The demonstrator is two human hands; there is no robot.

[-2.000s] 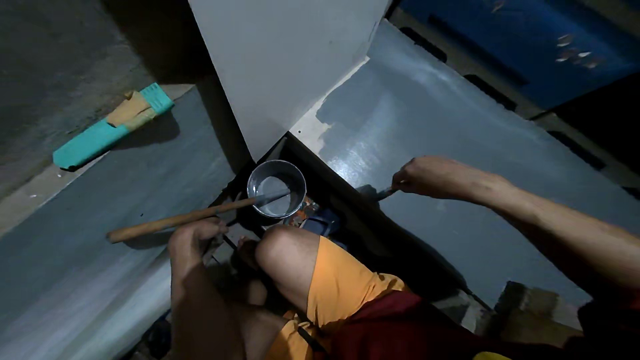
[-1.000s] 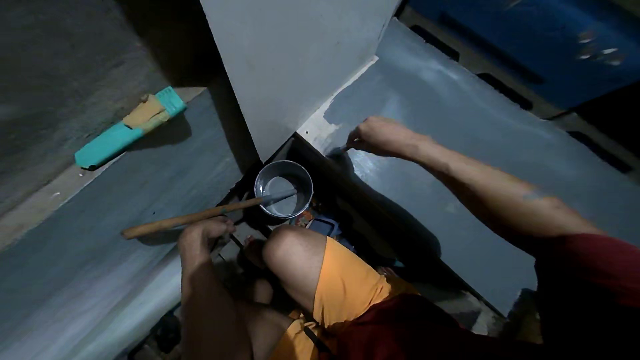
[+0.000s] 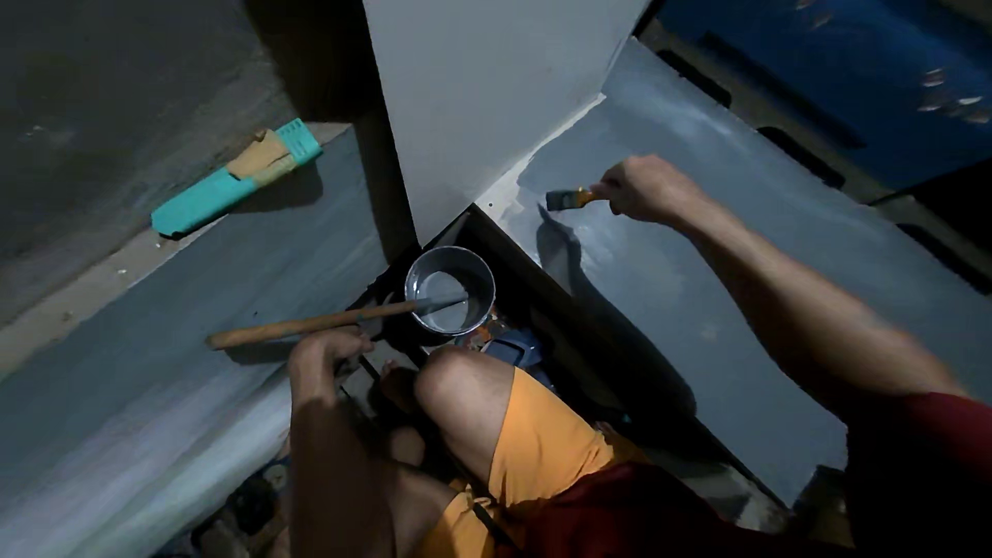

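Observation:
My right hand (image 3: 647,188) grips a small paintbrush (image 3: 568,200), its dark wet bristles pointing left over a grey-painted panel (image 3: 721,302). Whether the bristles touch the panel I cannot tell. A bare pale strip (image 3: 504,194) runs beside the bristles, along the foot of an upright light-grey board (image 3: 496,93). My left hand (image 3: 333,349) is bent beside a metal can of grey paint (image 3: 450,252); its fingers are partly hidden, and what it holds is unclear. Across the can's rim and above that hand lies a wooden stick (image 3: 310,329), its paint-coated end in the can.
A teal box (image 3: 205,203) with a torn brown piece on it lies on the ledge at upper left, above a grey-painted side panel (image 3: 194,310). A dark gap with an edge runs between the can and the right panel. A blue surface (image 3: 821,93) stands at upper right.
My right hand with the brush has moved up and left over the panel since two seconds ago, nearer the pale strip; the bristles now show clearly. My left hand stays by the can.

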